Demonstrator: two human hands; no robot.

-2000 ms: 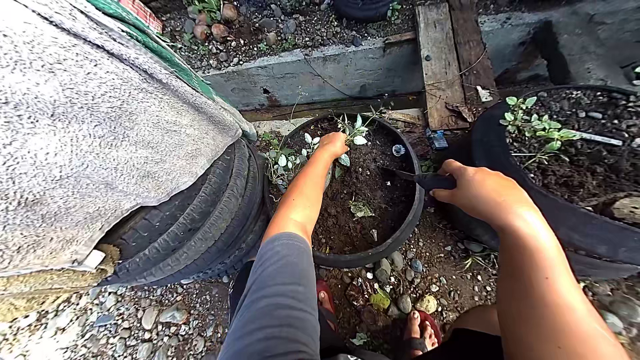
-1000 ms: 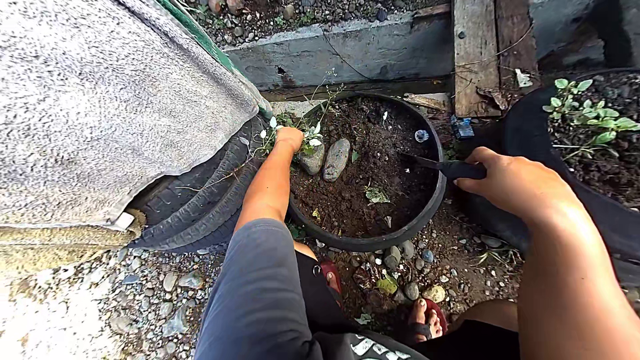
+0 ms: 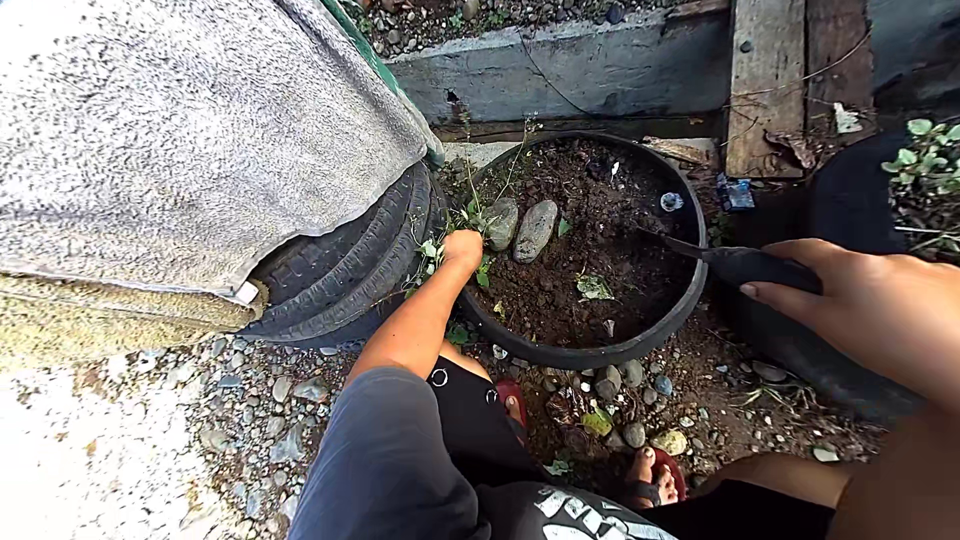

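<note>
My left hand (image 3: 463, 249) is closed on a bunch of uprooted-looking weeds (image 3: 471, 216) at the left rim of a round black tire planter (image 3: 592, 358). Beside the hand, two oval stones (image 3: 535, 232) lie on the dark soil (image 3: 577, 262). My right hand (image 3: 832, 292) grips the black handle of a knife-like tool (image 3: 757, 268), whose blade crosses the planter's right rim, with its tip over or in the soil; which of these I cannot tell. A torn green leaf (image 3: 593, 287) and a clear plastic piece (image 3: 671, 202) lie on the soil.
Stacked tires (image 3: 360, 262) under a grey cloth (image 3: 202, 135) stand at the left. Behind runs a low concrete curb (image 3: 600, 67), with wooden planks (image 3: 766, 82) at its right. Another black planter (image 3: 855, 195) holds leafy plants at the right. Pebbles (image 3: 281, 427) cover the ground near my sandalled feet.
My left hand has moved left with the weeds from the middle of the planter to its left rim. The two stones, hidden before, now show. My right hand still holds the tool at the right rim.
</note>
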